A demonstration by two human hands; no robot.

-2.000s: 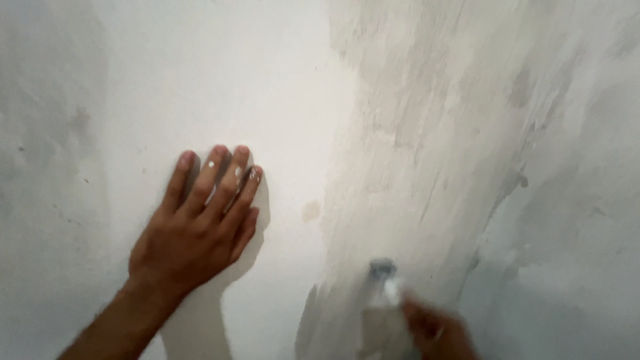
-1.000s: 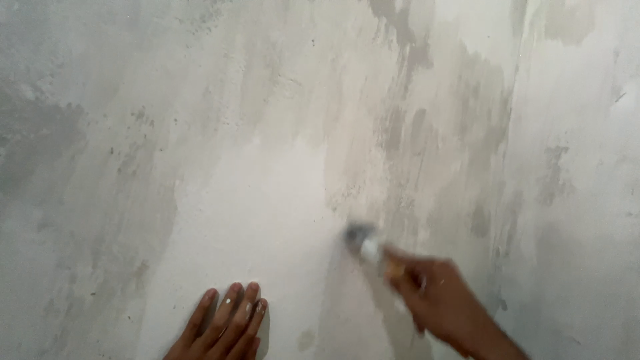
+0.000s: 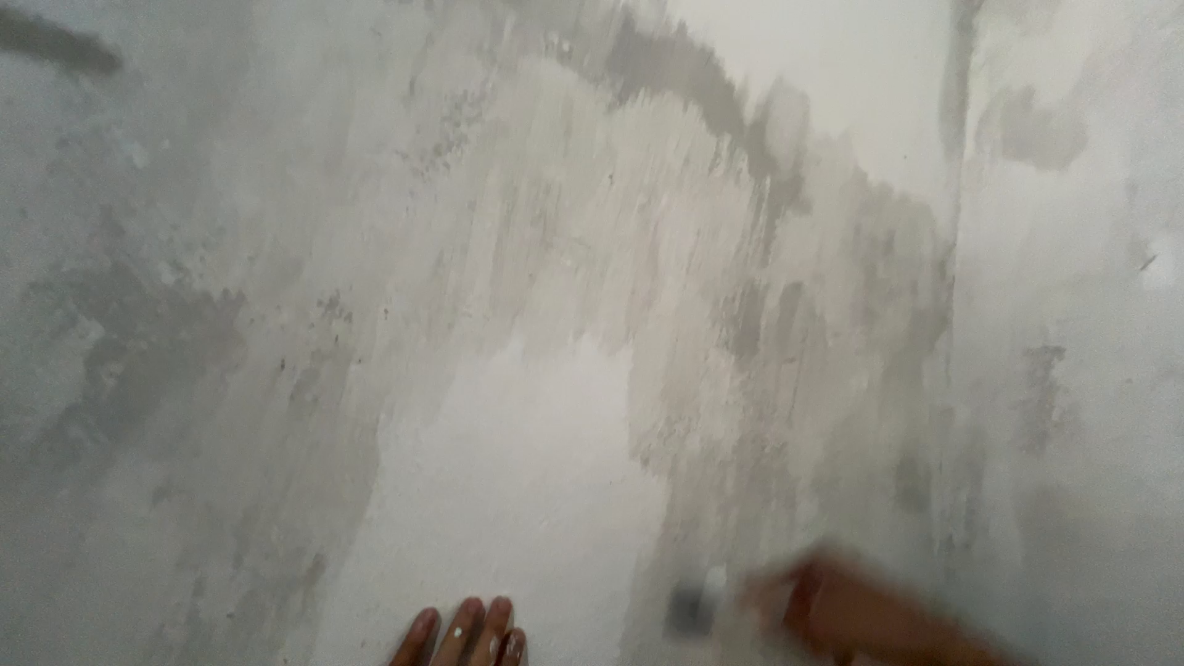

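Observation:
A wall [image 3: 518, 462] with patchy white and grey-beige coating fills the head view. At the bottom edge, left of centre, the fingers of my left hand [image 3: 467, 634] lie spread against the white patch, with white specks on them; the palm is out of frame. At the lower right is my right hand [image 3: 823, 601], blurred by motion, gripping a paintbrush [image 3: 694, 606]. The brush has a dark, blurred head and a pale part beside it, and is on or close to the wall right of the white patch. Its handle is mostly hidden by the fingers.
A vertical corner or edge line [image 3: 957, 231] runs down the right side of the wall. Darker grey patches [image 3: 157, 361] show at the left, and a dark streak [image 3: 55, 42] crosses the top left corner.
The view has shifted up the wall, so both hands sit lower in it. My right hand still holds the brush, which has moved from place to place beside the white patch.

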